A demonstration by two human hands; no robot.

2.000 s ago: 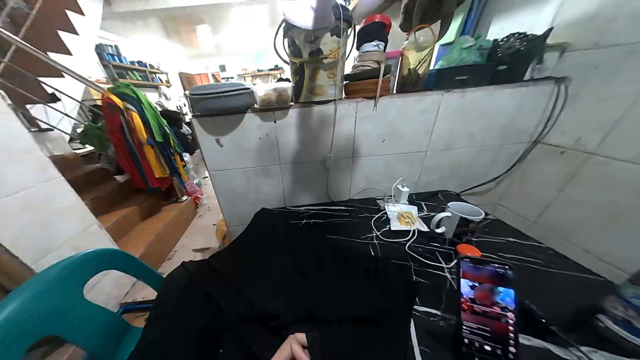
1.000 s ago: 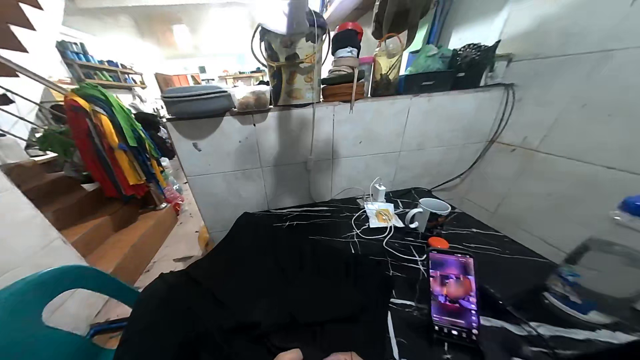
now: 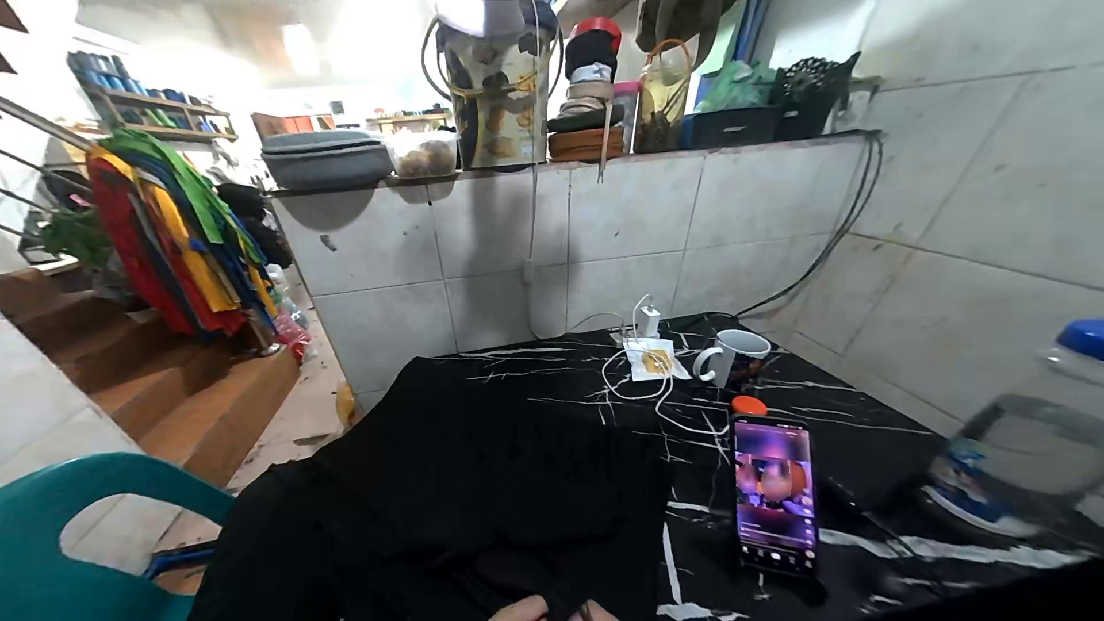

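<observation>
A black cloth garment [image 3: 483,492] lies spread over the near left part of the black marble-patterned table [image 3: 690,595] and hangs past its left side. At the bottom edge of the view, the fingertips of my left hand [image 3: 520,609] pinch a fold of the cloth. Close beside them, my right hand [image 3: 593,611] also has its fingers on the cloth, with a small dark thing between them that I cannot make out. Most of both hands is out of view. To the right of the garment a lit phone [image 3: 776,496] is propped up.
Behind the phone are an orange cap [image 3: 749,406], a white mug [image 3: 733,358], a white cable and charger [image 3: 649,321]. A large plastic bottle [image 3: 1018,448] stands at the right. A green plastic chair [image 3: 112,483] is at the left, a tiled wall [image 3: 621,224] behind.
Both hands show at the bottom edge, fingers on the cloth; two seconds ago only one hand was plainly visible there. The view has shifted somewhat.
</observation>
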